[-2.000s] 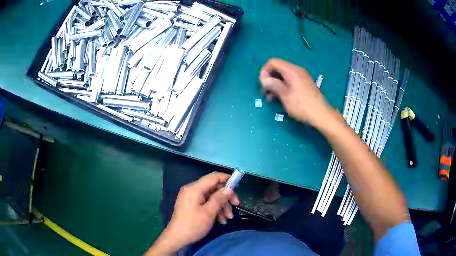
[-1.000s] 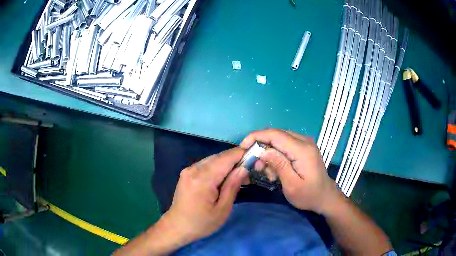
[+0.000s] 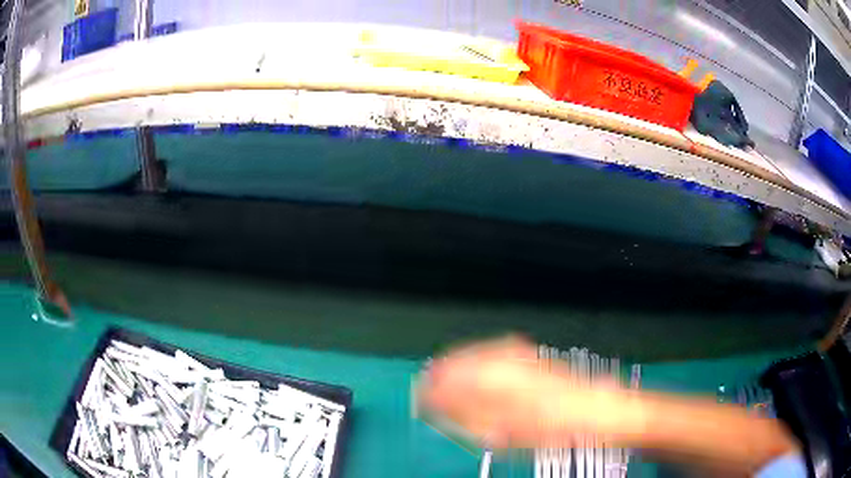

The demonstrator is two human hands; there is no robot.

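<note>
My right hand (image 3: 490, 387) is blurred over the bench, at the lower middle, above the far part of the long slim rods (image 3: 583, 459). I cannot tell whether it holds anything. A single short tube (image 3: 485, 462) stands out just below the hand, near the bottom edge. The black tray (image 3: 343, 397) at lower left is heaped with short silvery tubes (image 3: 201, 411). My left hand is out of the picture. The small square pieces do not show.
A shelf (image 3: 280, 103) crosses above the bench, with a red-orange bin (image 3: 606, 79), a yellow tray (image 3: 439, 61), a dark object (image 3: 718, 112) and blue bins (image 3: 89, 35). Posts stand at left and right. A black object (image 3: 807, 401) lies at the lower right.
The view has tilted up to the shelf. My right hand has left the short tube held over my lap and is out over the bench. My left hand has gone out of view.
</note>
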